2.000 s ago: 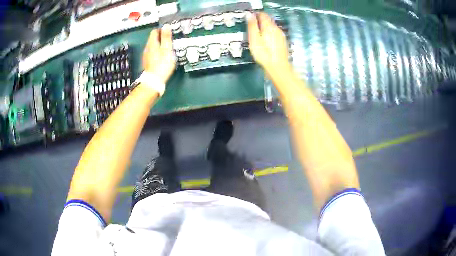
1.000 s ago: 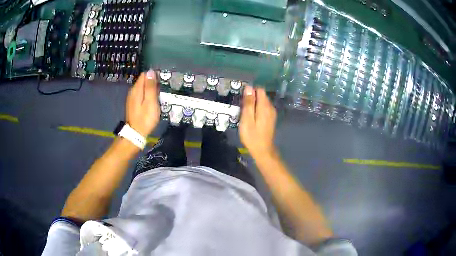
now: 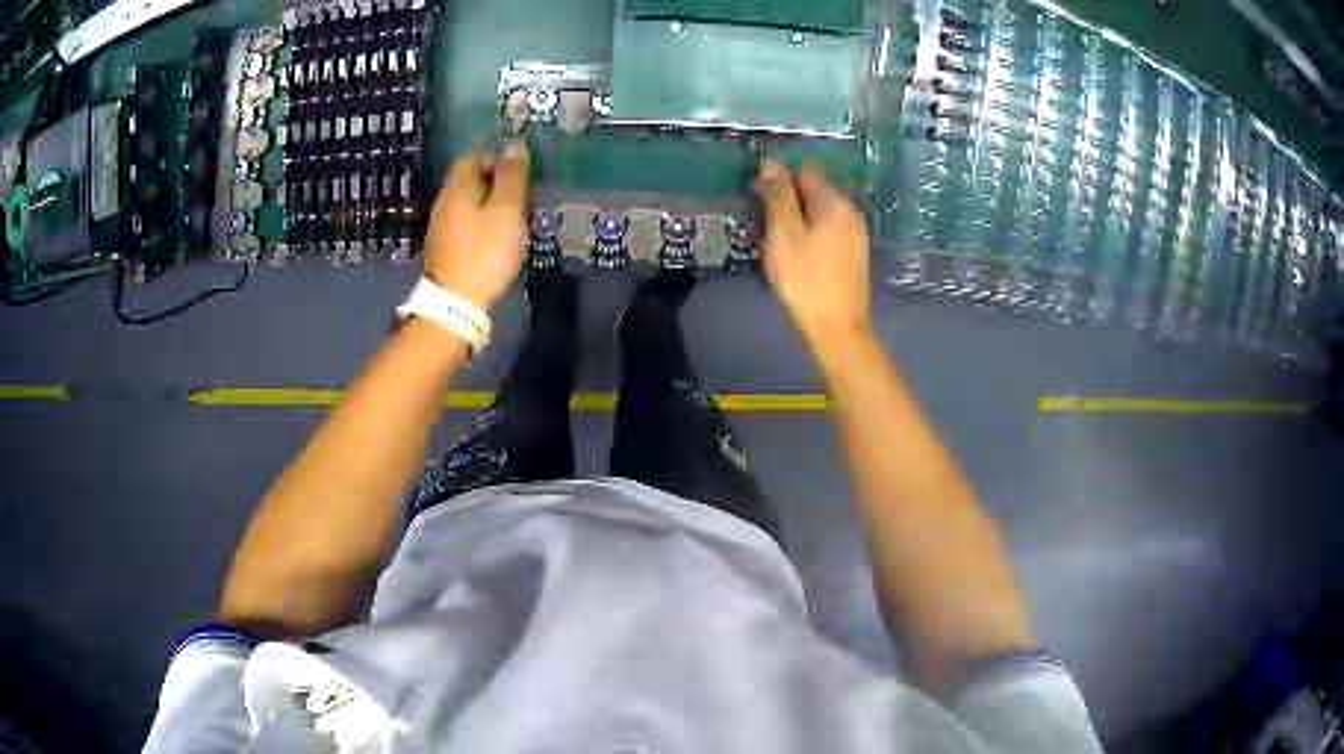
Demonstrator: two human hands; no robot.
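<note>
One carrier strip (image 3: 644,236) with four round units lies along the green bench's front edge, between my hands. A second carrier strip (image 3: 575,109) is farther back; its left part shows and the rest is hidden at the grey-green plate (image 3: 730,81). My left hand (image 3: 484,221) is at the left, its fingertips just below the rear strip's left end. My right hand (image 3: 814,243) is at the right, its fingertips below the plate's front edge. Whether the fingers grip anything cannot be told.
Dark loaded trays (image 3: 351,133) stand at the left, with another unit-bearing strip (image 3: 251,140) beside them. Farther left is a grey device (image 3: 74,170) with a green round part and a hanging black cable. Clear ribbed trays (image 3: 1076,177) fill the right. A yellow line (image 3: 280,396) crosses the grey floor.
The two strips held together between my hands have come apart: one is farther back by the plate, the other at the bench's front edge. Both hands have moved forward and slightly right.
</note>
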